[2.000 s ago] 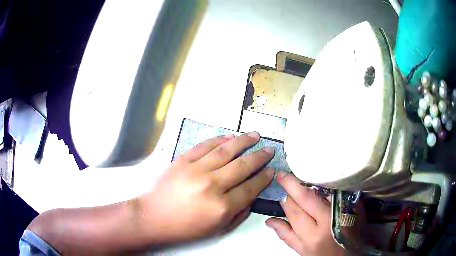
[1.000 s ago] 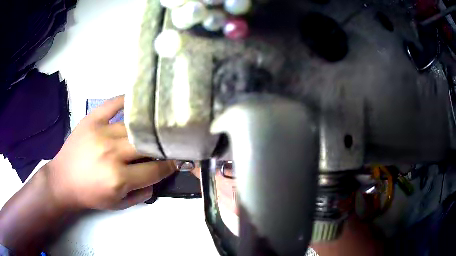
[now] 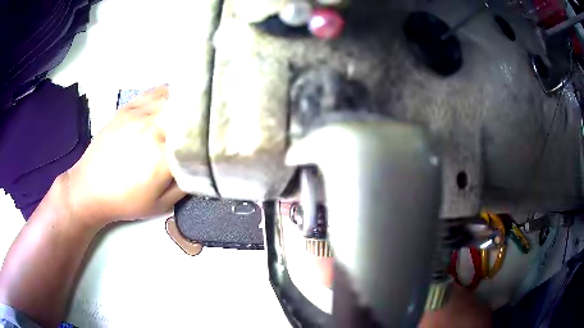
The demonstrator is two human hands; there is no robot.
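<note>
My left hand [image 3: 125, 170] lies palm down just left of the sewing machine head [image 3: 250, 109]. Its fingertips are hidden behind the head. A pale grey-blue corner of a cut piece [image 3: 130, 96] shows above my left hand, flat on the table. The dark textured bed plate [image 3: 221, 222] shows below the hand, with a brown curved patch at its left end. The needle and presser foot are hidden. Only a blurred part of my right hand [image 3: 458, 307] shows at the bottom, behind the machine parts; its fingers are mostly hidden.
A stack of small dark purple pieces [image 3: 45, 144] lies at the left, with large dark cut panels [image 3: 38, 45] behind it. Scissors with red and orange handles [image 3: 492, 246] lie right of the take-up guard [image 3: 278, 256]. A pink bead [image 3: 326, 23] is on the head.
The view has moved in over the machine head. Since the last earlier frame my left hand has shifted up, uncovering more of the dark bed plate and its brown patch.
</note>
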